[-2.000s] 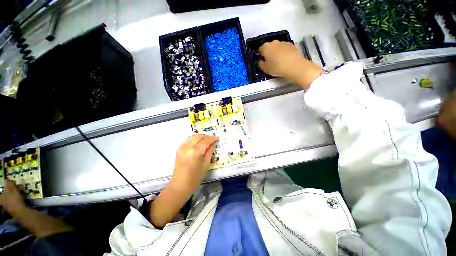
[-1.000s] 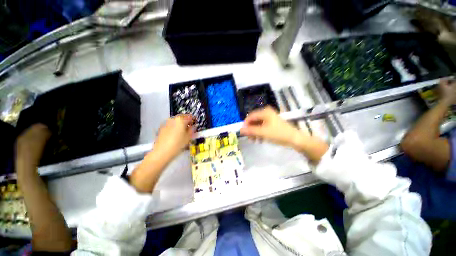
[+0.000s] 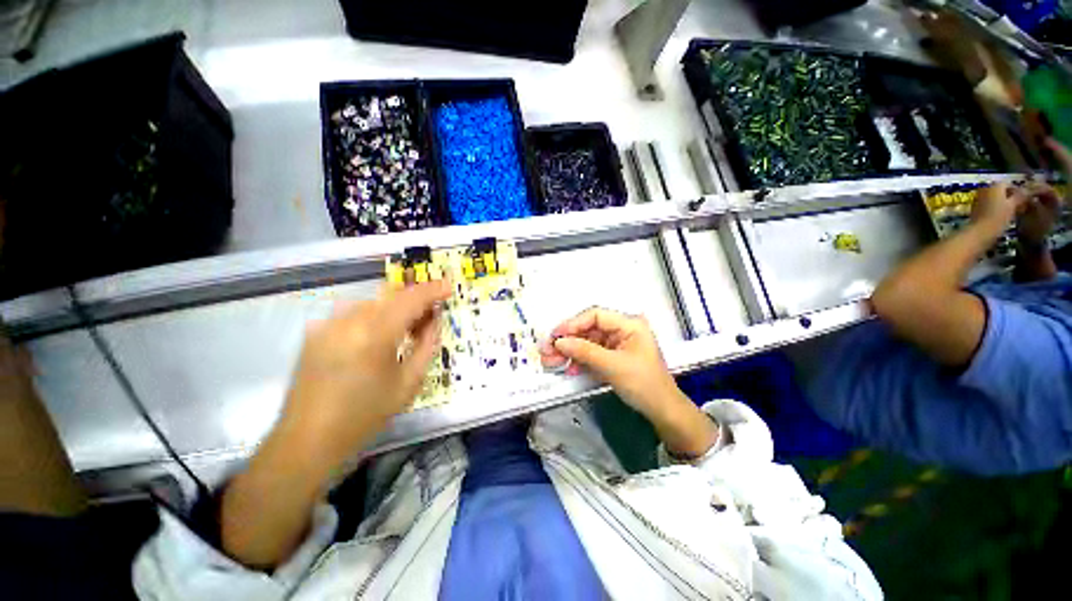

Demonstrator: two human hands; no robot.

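A cream-yellow circuit board [image 3: 482,335] with yellow and black parts along its far edge lies in the rail track in front of me. My left hand [image 3: 370,346], blurred, is over the board's left part with its fingertips close together; whether it holds a part cannot be told. My right hand [image 3: 605,352] is at the board's right edge, thumb and forefinger pinched on a small dark component [image 3: 557,343]. Behind the rail stand bins of silver-and-dark components [image 3: 379,164], blue components [image 3: 480,159] and small dark components [image 3: 576,180].
A deep black bin [image 3: 194,153] stands at left, a black tote [image 3: 470,26] at the back. A tray of green components [image 3: 790,115] is at right. Metal crossbars [image 3: 685,282] span the track. Another person's arms [image 3: 940,294] work at right; an arm [image 3: 29,434] shows at far left. A dark cord [image 3: 135,393] crosses the track.
My right hand has moved from the rail near the dark components' bin down to the board's near right side. My left hand has moved from the rail onto the board. The view has shifted.
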